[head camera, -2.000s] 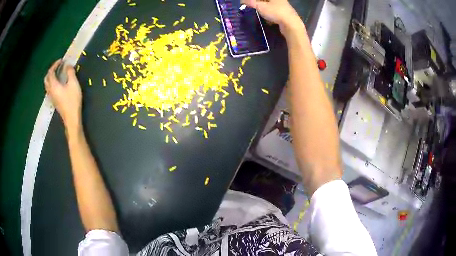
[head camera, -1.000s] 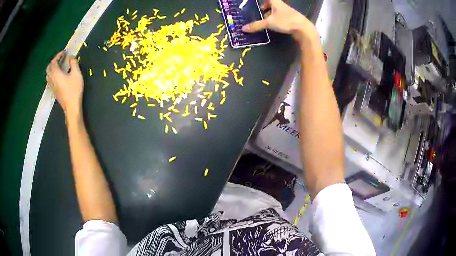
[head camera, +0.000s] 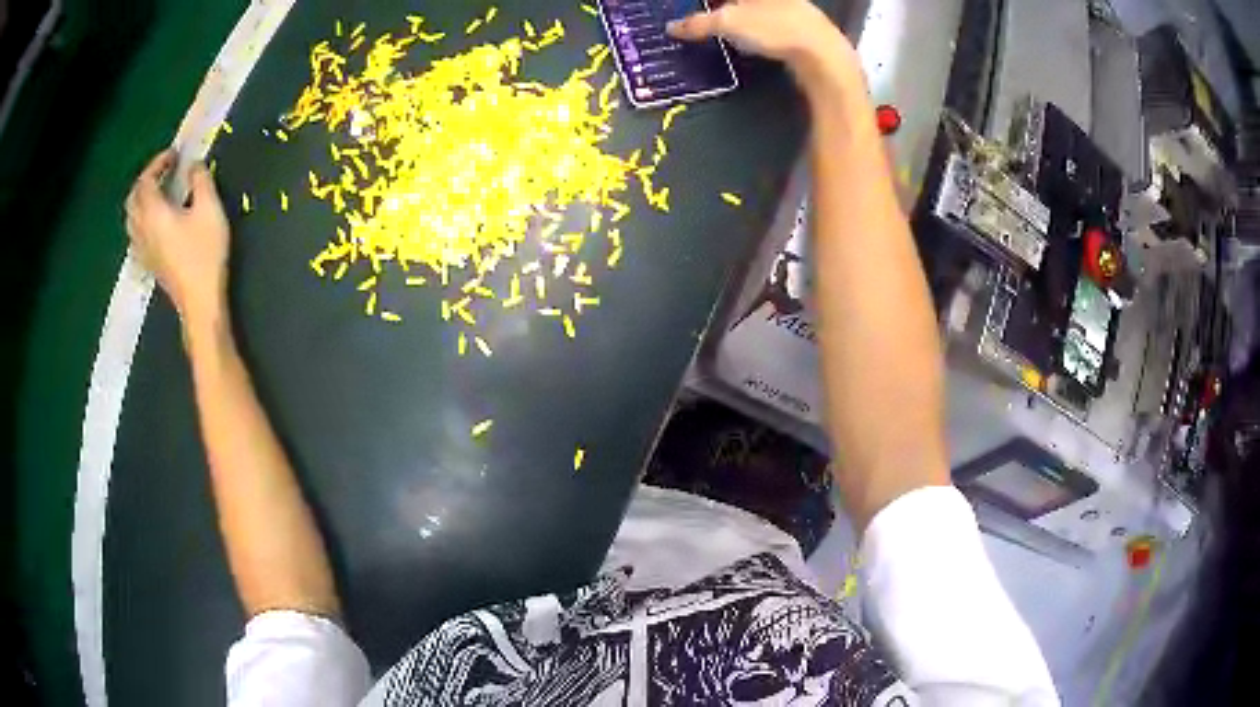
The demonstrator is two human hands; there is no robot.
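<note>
A smartphone (head camera: 667, 62) with a lit dark screen lies on the dark green surface (head camera: 373, 414) at the top, cut off by the frame's edge. My right hand (head camera: 774, 31) is over it, a fingertip at the screen; it does not grip the phone. A loose heap of small yellow pieces (head camera: 477, 166) lies left of the phone, with stray pieces around it. My left hand (head camera: 180, 235) rests at the white strip (head camera: 94, 456) on the left, fingers curled over it. Whether it holds anything small there is unclear.
An off-white bench machine (head camera: 774, 373) stands at right, with a display (head camera: 1029, 479), a red button (head camera: 887, 119) and an orange-red button (head camera: 1139, 553). A red-ended unit (head camera: 1092, 332) sits in a dark fixture on its top. Green floor or surface lies beyond the strip.
My right hand has shifted over the phone screen, its fingers moving between positions. My left hand stays at the strip. The view has shifted slightly; the heap looks unchanged.
</note>
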